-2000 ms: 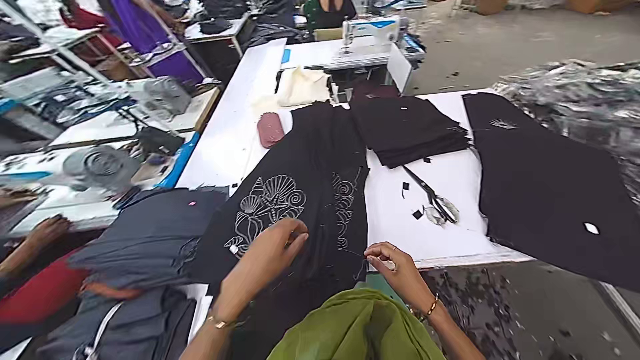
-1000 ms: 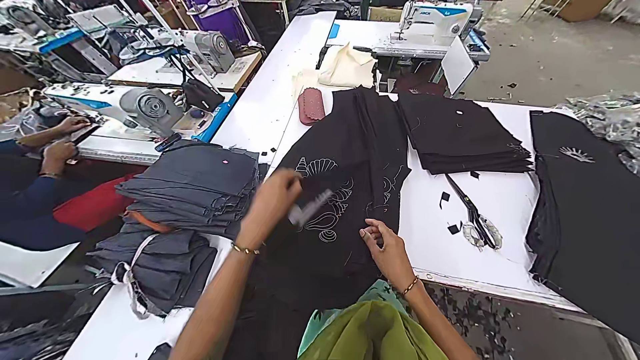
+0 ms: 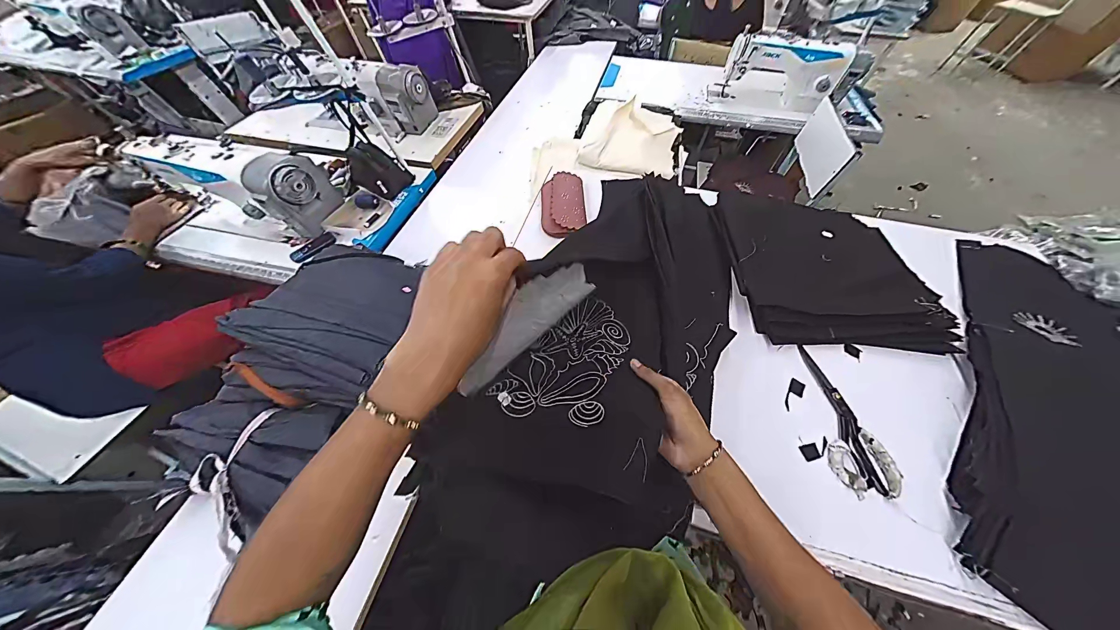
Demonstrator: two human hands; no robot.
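My left hand point(image 3: 468, 302) grips a raised edge of black cloth, with a strip of grey backing point(image 3: 529, 328) hanging beside its fingers. Below lies the black fabric panel point(image 3: 560, 455), embroidered in white with shells and a starfish. My right hand point(image 3: 672, 411) rests on that panel, fingers extended at the right of the embroidery, and appears to hold nothing. Folded black pieces point(image 3: 831, 271) are stacked to the right. Scissors point(image 3: 849, 429) with wrapped handles lie on the white table point(image 3: 770, 472). A dark pink case point(image 3: 563, 203) sits beyond the panel.
Grey-blue folded cloth point(image 3: 324, 324) is piled at left, with a tied bundle below. More black embroidered cloth point(image 3: 1041, 420) drapes over the right edge. Cream cloth point(image 3: 630, 140) and a sewing machine point(image 3: 787, 70) stand beyond. A co-worker's hands point(image 3: 157, 214) are at another machine on the left.
The left hand has gone from lying over the embroidered panel to lifting cloth and grey backing at its upper left. The right hand remains near the panel's right side.
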